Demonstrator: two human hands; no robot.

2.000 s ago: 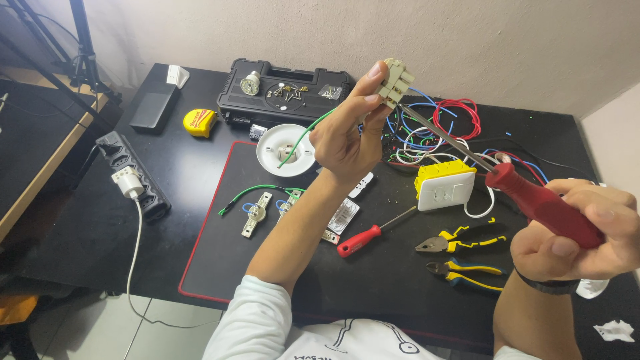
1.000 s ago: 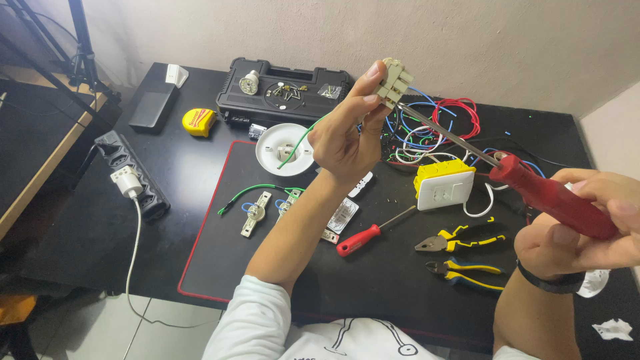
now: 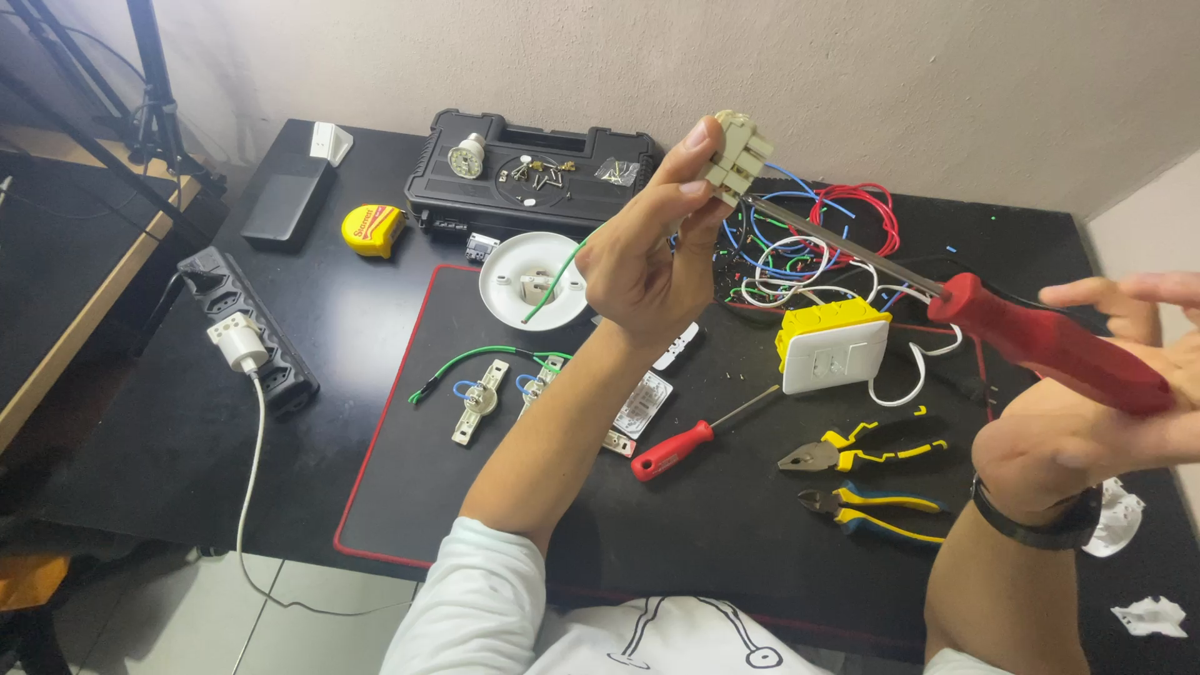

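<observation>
My left hand (image 3: 656, 239) grips a cream plastic electrical module (image 3: 738, 159) with several blocks, raised above the back of the desk. The tip of a large red-handled screwdriver (image 3: 1050, 342) meets the module's lower edge. Its handle lies across the palm of my right hand (image 3: 1097, 403), whose fingers are extended, with the thumb beneath. Below the screwdriver stands a white outlet and switch plate (image 3: 834, 356) on a yellow wall box (image 3: 830, 319). A smaller red screwdriver (image 3: 675, 450), combination pliers (image 3: 858, 453) and diagonal cutters (image 3: 872, 511) lie on the dark mat.
Red, blue and white wires (image 3: 797, 253) lie tangled at the back. A black toolbox (image 3: 530, 178) holds screws and an LED bulb (image 3: 467, 157) on its lid. Further left are a yellow tape measure (image 3: 372, 231), a power strip (image 3: 246, 328) and a white round lamp base (image 3: 511, 300).
The fingers of my right hand have opened from around the screwdriver handle and now extend beside it. My left hand and the module have stayed in nearly the same place.
</observation>
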